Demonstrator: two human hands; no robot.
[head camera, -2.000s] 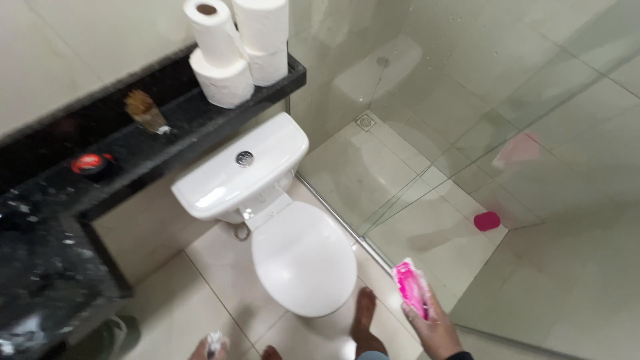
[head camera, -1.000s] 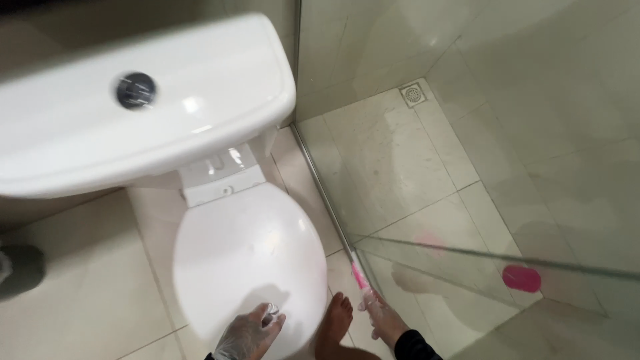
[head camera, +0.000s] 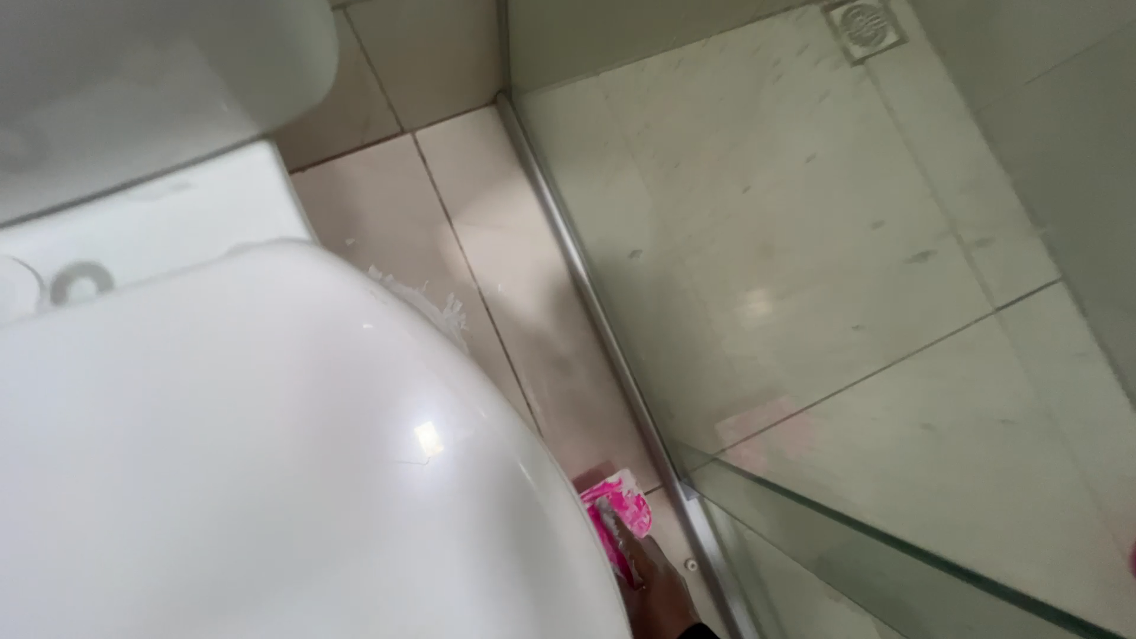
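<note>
My right hand (head camera: 655, 590), near the bottom of the view, grips a pink and white object (head camera: 617, 515), possibly a scrub brush or sponge. It is low over the tiled floor, between the toilet lid and the metal track of the glass shower screen. The closed white toilet lid (head camera: 293, 444) fills the lower left and hides part of my hand. White material (head camera: 426, 306), perhaps foam or sealant, shows on the floor at the toilet's side. My left hand is out of the frame.
The toilet tank (head camera: 160, 89) stands at the upper left. A metal floor track (head camera: 577, 257) runs beside the toilet, with a glass panel (head camera: 887, 541) edge slanting to the lower right. Behind the glass are shower tiles and a square drain (head camera: 863, 28). A small round object (head camera: 690, 564) lies near the track.
The view has moved much closer to the toilet and floor. My left hand, over the lid one second ago, has left the view. My right hand still holds the pink object, now beside the toilet.
</note>
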